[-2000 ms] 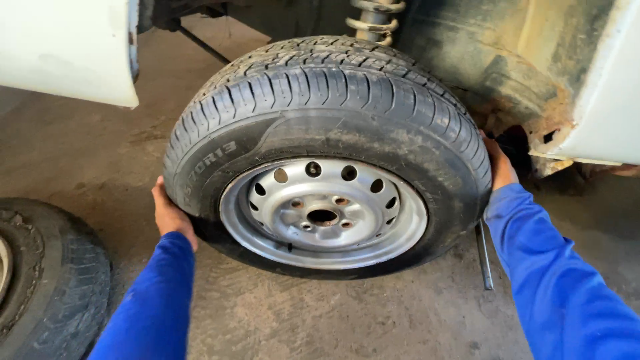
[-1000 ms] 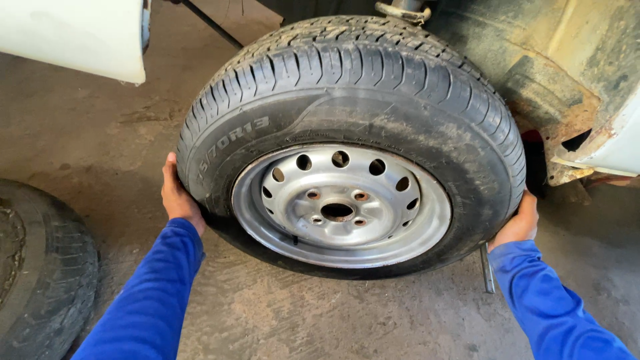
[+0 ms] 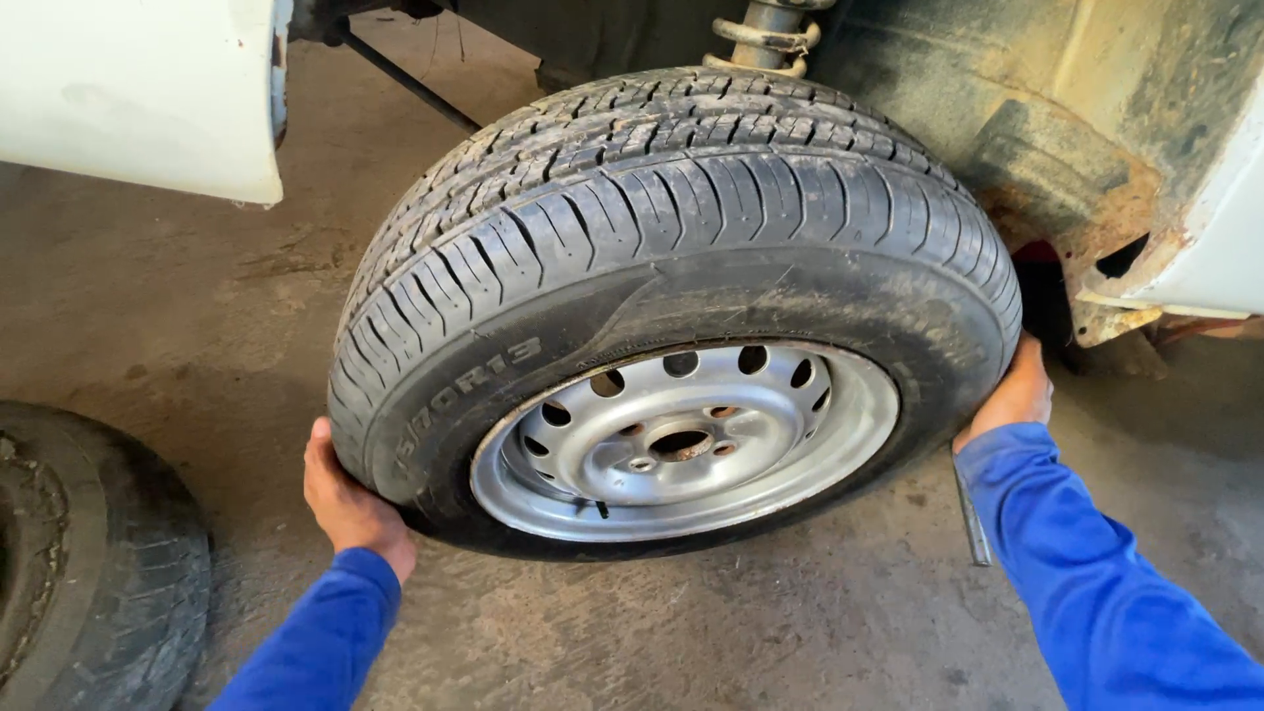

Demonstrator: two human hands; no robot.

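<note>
A car wheel with a black tire [image 3: 750,267] and a silver steel rim [image 3: 681,444] fills the middle of the view, its outer face toward me and tilted upward. My left hand [image 3: 351,504] grips the lower left of the tire, and my right hand [image 3: 1012,390] holds its right side; the fingers of the right hand are mostly hidden behind the tire. Bolt holes and an open center bore show in the rim. Behind the wheel's top rises a coil spring [image 3: 765,39] around a strut. Blue sleeves cover both forearms.
A second, worn tire [image 3: 148,573] lies on the concrete floor at the lower left. White body panels [image 3: 148,99] flank a rusty wheel well [image 3: 1066,148]. A metal bar [image 3: 973,518] is partly visible beside my right forearm, and a dark rod [image 3: 410,84] slants behind the wheel.
Both hands have kept hold of the wheel. Since one second ago it has tipped, so more tread shows on top, and its rim has turned slightly.
</note>
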